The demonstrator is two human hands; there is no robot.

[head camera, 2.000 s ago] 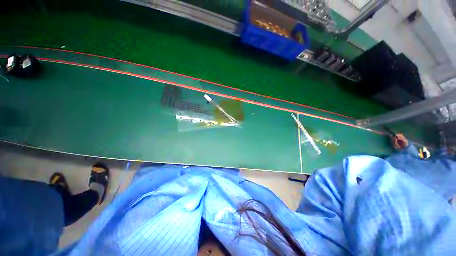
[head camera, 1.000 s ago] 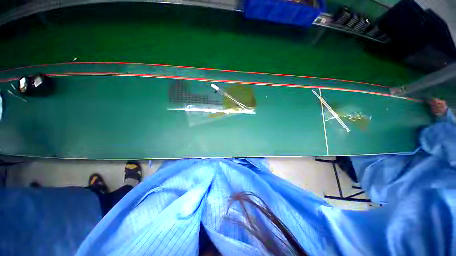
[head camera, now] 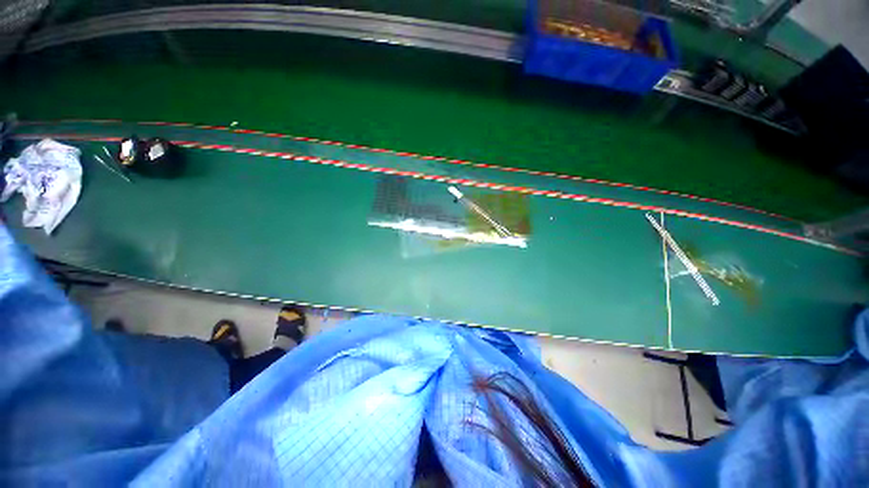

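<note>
No hand of mine is in view; only blue smock cloth shows at the bottom. In front of me on the green bench (head camera: 314, 257) lies a black die-cut pad sheet (head camera: 400, 201). An amber sheet (head camera: 512, 210) lies at its right. Slim tweezers (head camera: 483, 212) with a pale end lie slantwise over the amber sheet. A shiny clear liner strip (head camera: 448, 232) lies along the near edge of both sheets.
Two round black units (head camera: 160, 152) and a crumpled white cloth (head camera: 46, 181) are at the left. A white strip (head camera: 682, 259) lies by another amber patch (head camera: 729, 274) at the right. Beyond the belt (head camera: 333, 105) stands a blue bin (head camera: 598, 59). People in blue smocks are at both sides.
The view has swung left and tilted. The white cloth and more of the left neighbour's smock now show; the hand at the far right has left the picture. The bench items lie as before.
</note>
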